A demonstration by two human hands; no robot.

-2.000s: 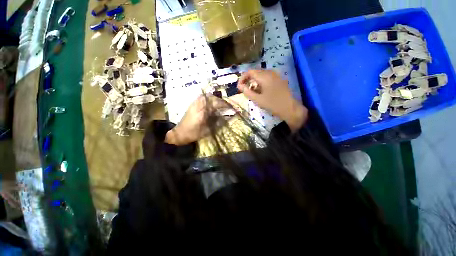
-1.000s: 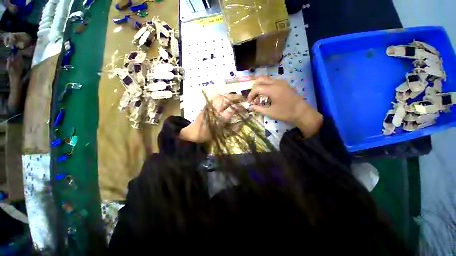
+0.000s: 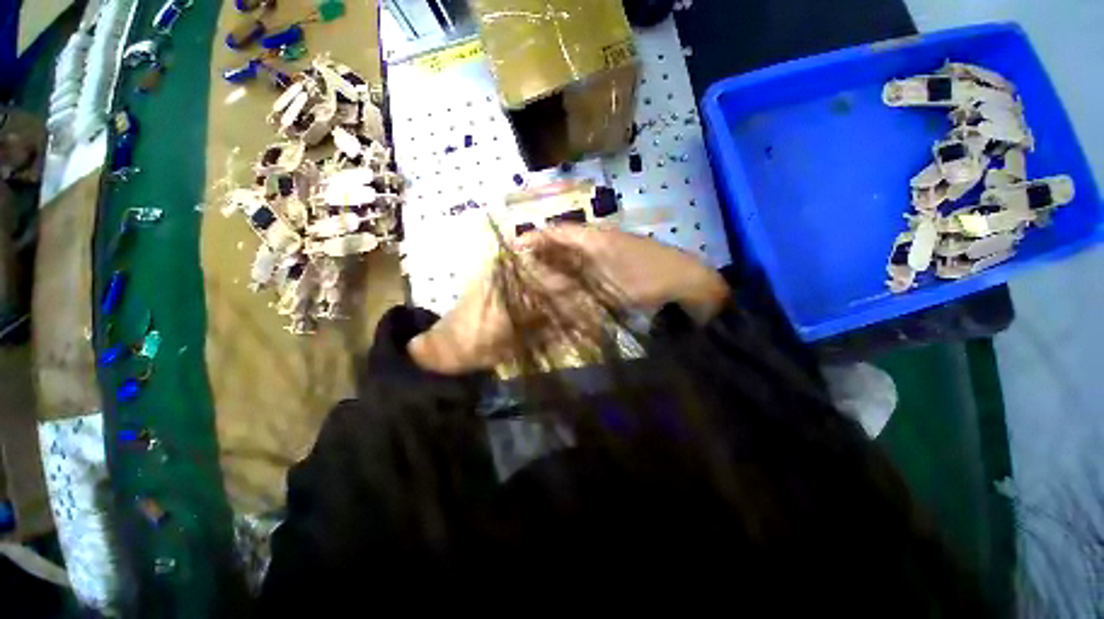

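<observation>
My left hand and my right hand are close together over the near part of the white dotted work plate. Strands of hair hang across them and the fingers are blurred, so I cannot tell what they hold. Just beyond the fingers, a black pad shows beside a pale beige piece with dark squares. A shiny yellow sheet lies under the hands, nearest my body.
A taped carton stands beyond the hands. Beige housings are heaped on brown board to the left. A blue bin with more housings is at the right. A green belt with small blue parts runs at the far left.
The right hand has come down and left, closer to the body, uncovering the black pad and pale piece. The whole view has shifted since one second ago.
</observation>
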